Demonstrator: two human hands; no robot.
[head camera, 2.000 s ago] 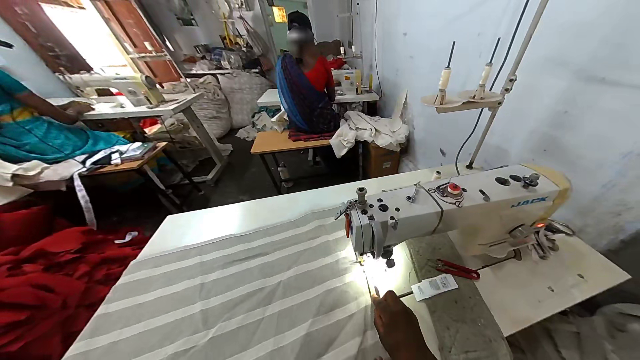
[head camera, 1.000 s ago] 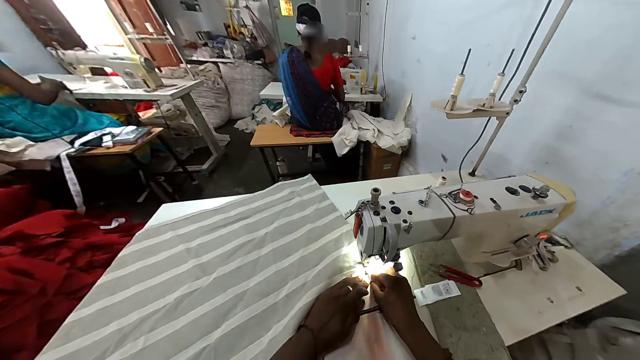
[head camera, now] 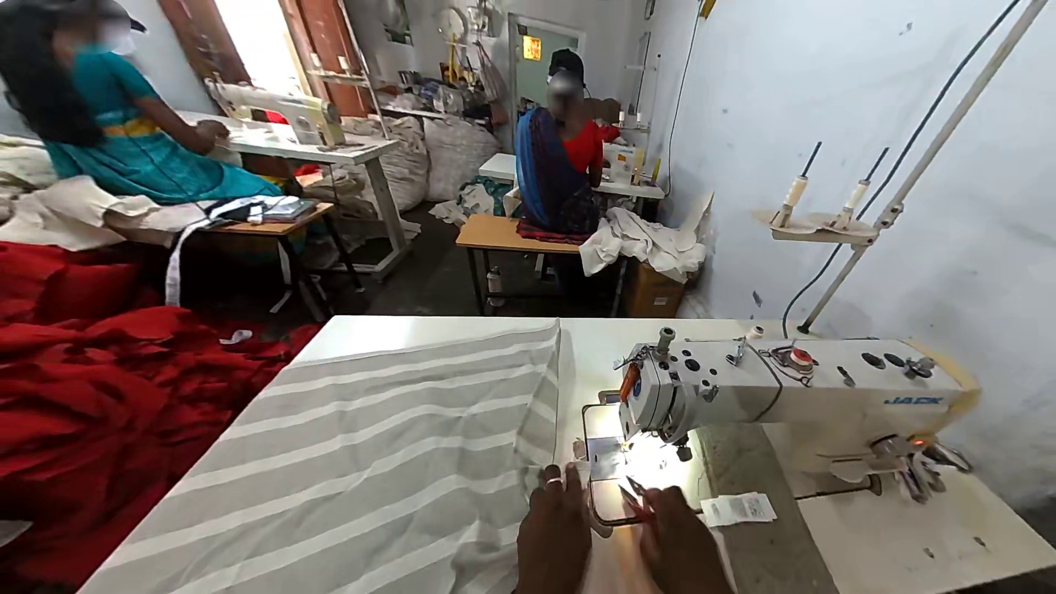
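A white Jack sewing machine (head camera: 792, 384) stands on a white table, its lamp lighting the needle area. Grey-and-white striped fabric (head camera: 371, 454) spreads over the table left of the needle. My left hand (head camera: 557, 528) rests on the fabric's right edge, fingers together near the needle plate; whether it pinches the cloth is not plain. My right hand (head camera: 681, 540) holds small red thread snips (head camera: 635, 501), blades pointing up and left, just in front of the needle area. White labels (head camera: 738, 509) bearing writing lie right of my right hand.
A thread stand with two cones (head camera: 825, 223) rises behind the machine. Red fabric (head camera: 107, 412) is heaped at the left. Two people sit at other sewing machines, one at the left (head camera: 124, 140), one further back (head camera: 569, 157). A wooden bench (head camera: 511, 235) stands beyond the table.
The red snips, on the machine bed at the right before, are now in my right hand. The striped fabric has moved left, away from the needle. My hands have moved apart.
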